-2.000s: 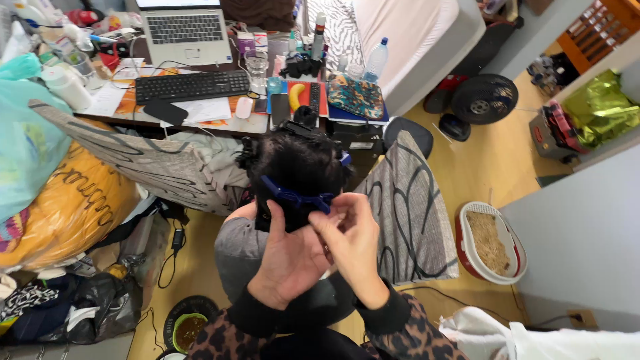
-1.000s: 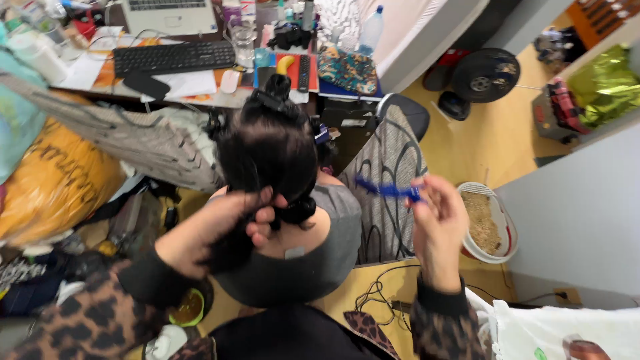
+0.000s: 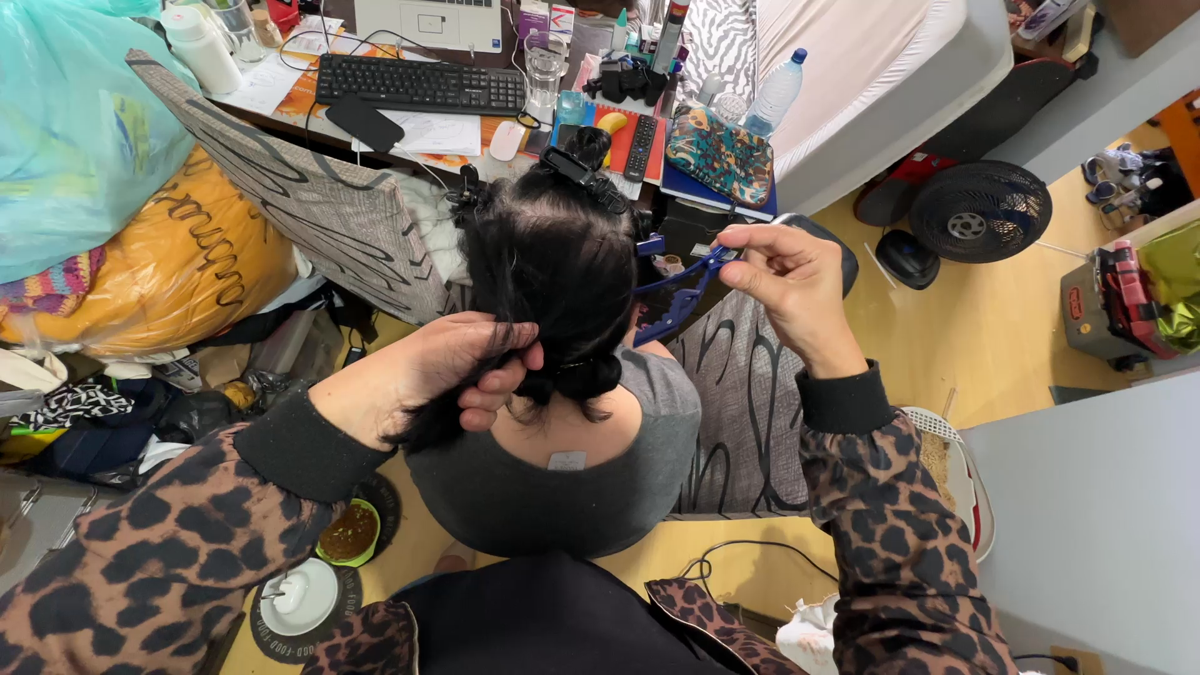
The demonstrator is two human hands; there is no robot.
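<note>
A seated person in a grey top (image 3: 562, 497) has their back to me, their dark hair (image 3: 553, 262) parted and pinned up in places. My left hand (image 3: 469, 366) grips a loose lock of that hair at the left of the neck. Between the thumb and fingers of my right hand (image 3: 783, 281) is a blue plastic hair clip (image 3: 680, 305), its two long jaws spread apart beside the right side of the head. A black hair clip (image 3: 572, 169) sits at the crown. Another blue clip (image 3: 649, 246) shows at the head's right side. Gathered hair (image 3: 591, 375) lies at the nape.
Beyond the head stands a desk with a keyboard (image 3: 422, 84), a laptop (image 3: 431, 23) and a water bottle (image 3: 776, 94). Full bags (image 3: 187, 253) are piled at the left. A black fan (image 3: 980, 211) and a litter tray (image 3: 975, 487) stand on the floor at the right.
Two seconds ago both hands were together at the back of the head with the blue clip. They have since separated: my left hand holds hair and my right hand holds the clip, now spread wide.
</note>
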